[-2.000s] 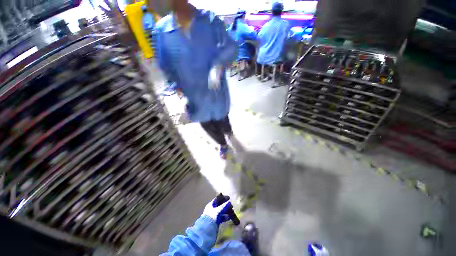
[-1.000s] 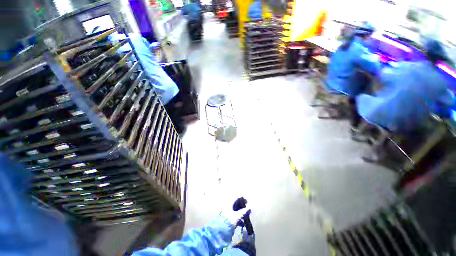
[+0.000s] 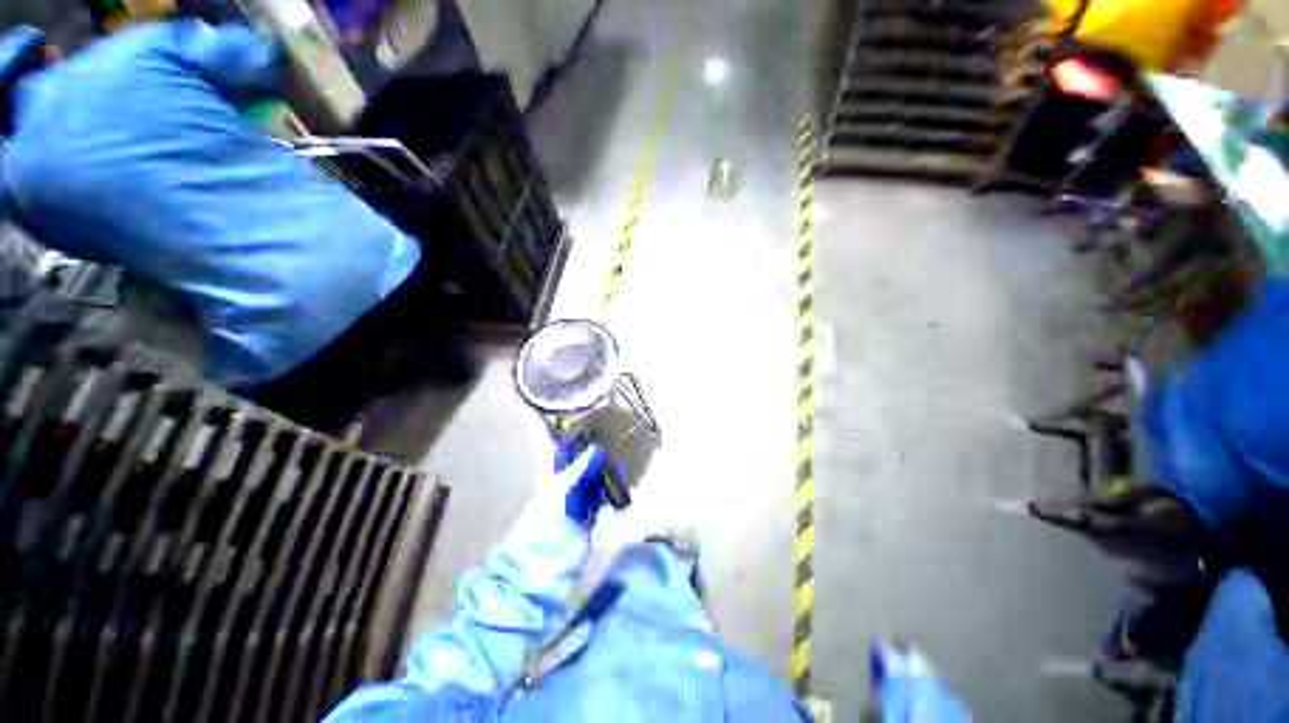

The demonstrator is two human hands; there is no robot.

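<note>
My left hand [image 3: 583, 483], in a white and blue glove, is low in the middle with the light blue sleeve behind it. It is closed on a short dark stick, likely a torch [image 3: 615, 489]; only part of the stick shows past the fingers. The hand overlaps the legs of a round metal stool [image 3: 566, 365] just ahead; whether they touch cannot be told. My right hand [image 3: 891, 661] is small and blurred near the bottom edge, right of the middle; its fingers and anything in them cannot be made out.
A person in blue [image 3: 212, 198] bends at the upper left beside a dark bin or rack [image 3: 488, 191]. A slatted rack [image 3: 212, 523] stands at the lower left, another [image 3: 905, 99] at the top right. A striped floor line [image 3: 806, 424] runs right of the stool. People in blue are at the right.
The view has moved forward and tilted down; the stool and the bending person are much nearer. My left hand still holds the dark stick. My right hand now shows near the bottom edge.
</note>
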